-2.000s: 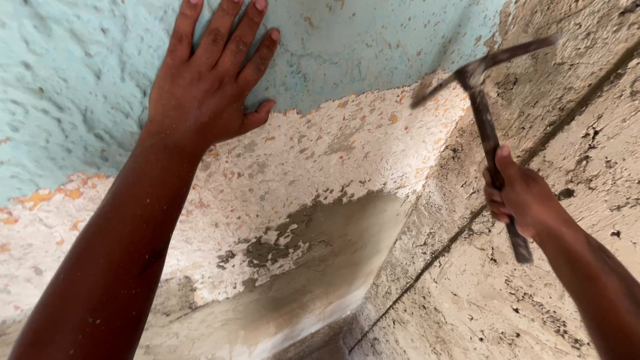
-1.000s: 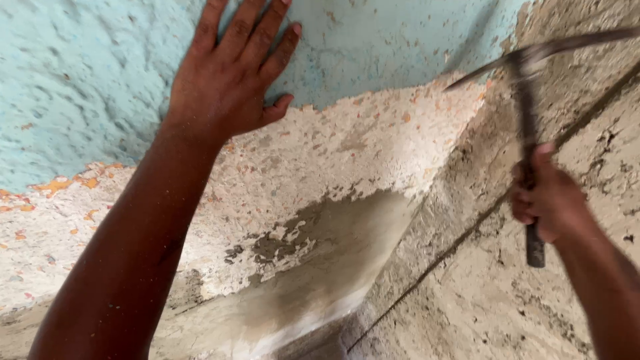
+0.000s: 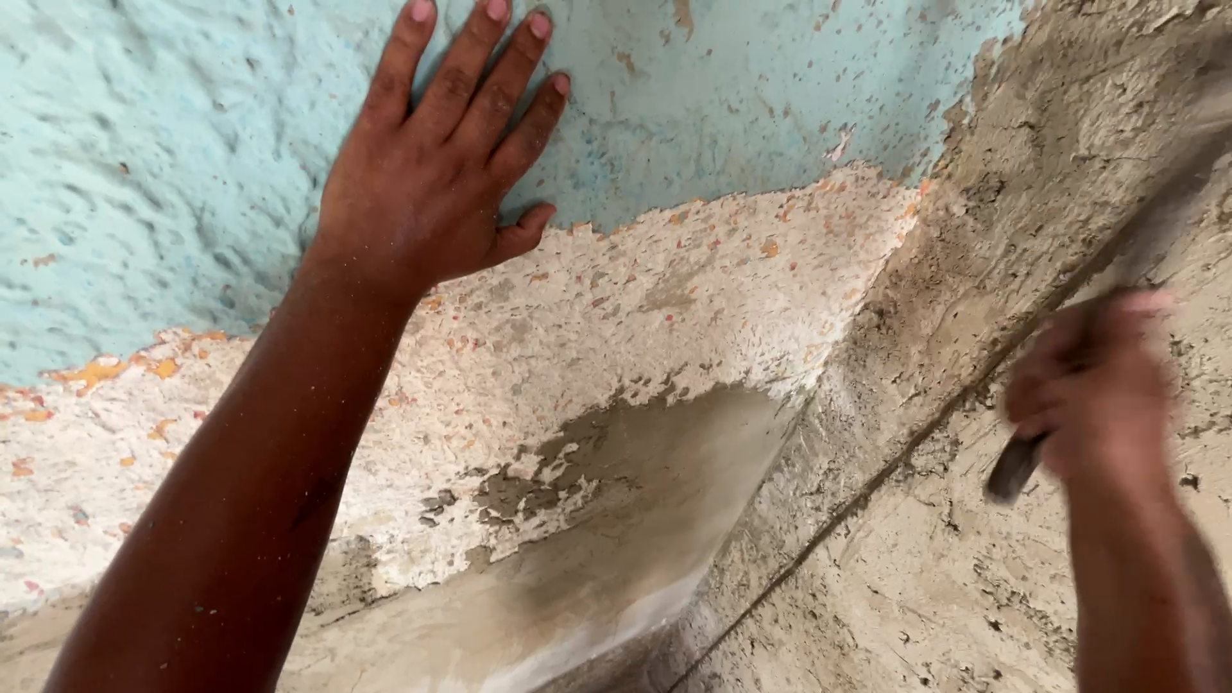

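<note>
My left hand lies flat with spread fingers against the blue painted wall, its wrist over the lower edge of the paint. Below that edge runs a band of pale, chipped plaster with orange flecks, and lower still a smooth grey patch. At the right, my right hand is closed around the handle of a pick hammer. Hand and tool are blurred by motion. The handle's butt sticks out below the fist, and the head, at the upper right edge, is too blurred to make out.
Rough grey-brown plaster covers the surface at the right, where a long dark groove runs diagonally. A corner edge separates it from the pale band. Small specks of debris cling to my left forearm.
My right hand has swung the pick hammer to the right; its head, plain in the earlier frames, is now a blur at the right edge. My left hand stays on the blue paint.
</note>
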